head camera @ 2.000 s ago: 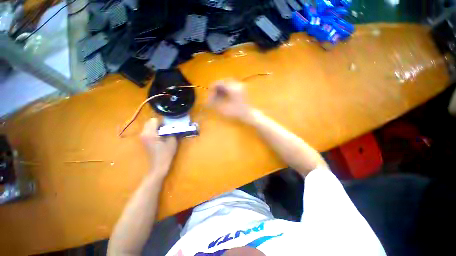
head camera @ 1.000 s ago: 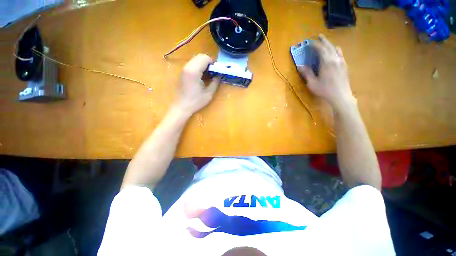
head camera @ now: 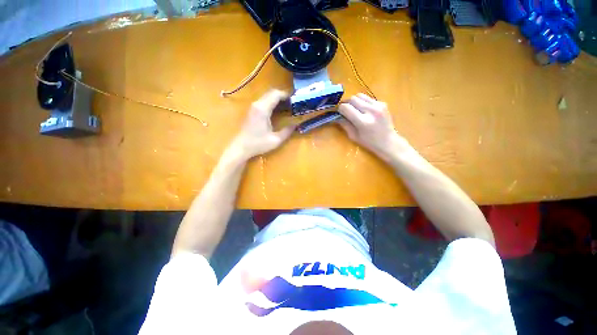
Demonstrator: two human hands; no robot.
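Observation:
The round-bodied unit (head camera: 304,49) lies in front of me, its black disc up, with thin red-brown, white and yellow lead wires trailing to both sides. Its silver bracket (head camera: 317,97) points toward me and shows a dark face. A thin cover plate (head camera: 319,122) is tilted just on my side of the bracket; a narrow gap shows between them. My right hand (head camera: 370,124) holds the plate's right end. My left hand (head camera: 263,124) is at the bracket's left side, its thumb at the plate's left end; whether it grips either is unclear.
A second round-bodied unit (head camera: 57,85) with a silver bracket stands at the left, its yellow wire reaching right. Black cover plates (head camera: 432,25) lie along the back edge. Blue wrapped battery packs (head camera: 542,27) are at the back right. A red stool (head camera: 514,229) is below the table's right side.
My right hand has brought the plate left from the right side to the bracket. My left hand's thumb has come to the plate. The view has steadied from the earlier tilt.

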